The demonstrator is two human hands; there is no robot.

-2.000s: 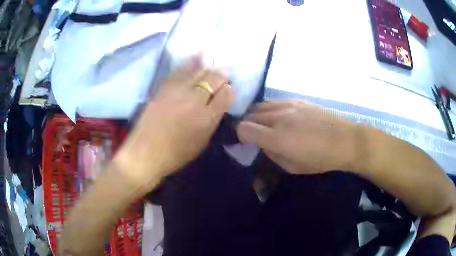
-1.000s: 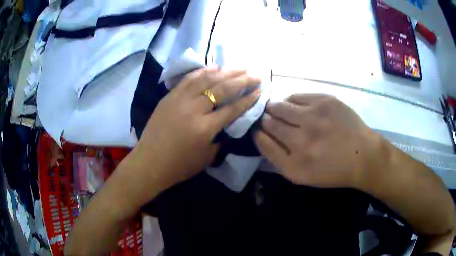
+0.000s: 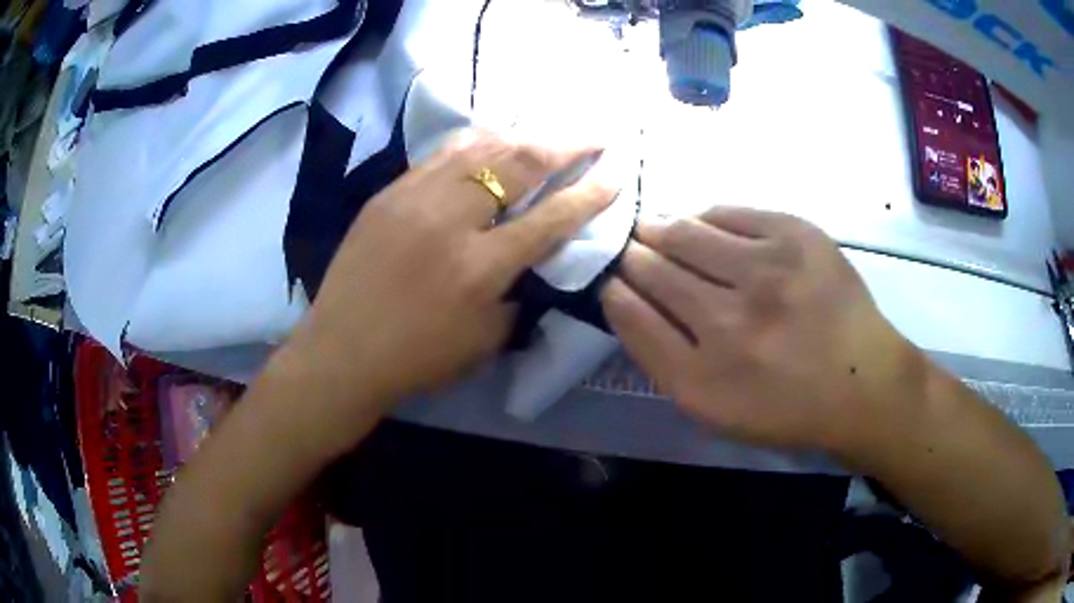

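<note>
A small white piece with a rounded end (image 3: 577,262) lies on dark fabric (image 3: 574,303) at the front of the white machine bed. My left hand (image 3: 430,253), with a gold ring, presses on the white piece and the cloth from the left. My right hand (image 3: 754,324) pinches the dark edge at the rounded end's right side. A pale fabric corner (image 3: 548,371) hangs out below. Light fabric panels with dark strips (image 3: 230,253) spread to the left. The fingertips of my left hand are partly overexposed.
The blue-grey cylinder (image 3: 700,65) hangs at the needle area, top centre. A smartphone (image 3: 952,130) lies right, with dark tools (image 3: 1063,283) at the right rim. The ruled table edge (image 3: 1013,404) runs along the front. A red plastic basket (image 3: 112,471) stands below left.
Both hands have drawn together around the rounded white piece and shifted onto the table edge. The view has tilted up, showing more of the machine head. The pale corner below has moved.
</note>
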